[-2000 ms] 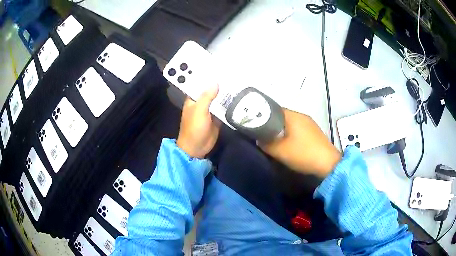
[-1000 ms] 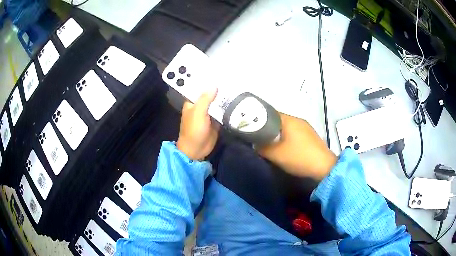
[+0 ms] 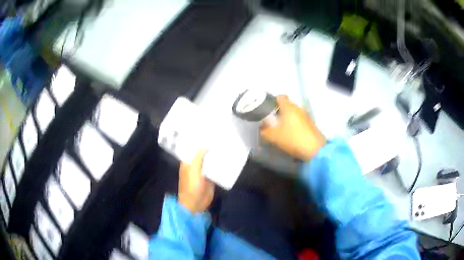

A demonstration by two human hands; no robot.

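Observation:
My left hand (image 3: 196,184) holds a white-backed smartphone (image 3: 203,142) by its lower edge, back up, with its camera lenses at the left end. My right hand (image 3: 294,129) holds a grey and white handheld scanner (image 3: 254,105) by its handle, to the right of the phone and apart from it. The view is blurred, so the phone's label cannot be made out.
A black phone tray (image 3: 76,167) with several white-backed phones is at the left. A long black mat (image 3: 178,45) lies across the back. A dark phone (image 3: 343,68), a white phone (image 3: 376,147), another white phone (image 3: 434,201) and cables are on the right. A blue sleeve shows upper left.
The scanner has moved off the phone, up and away. The held phone sits lower in view and is uncovered. The whole view has shifted and blurred.

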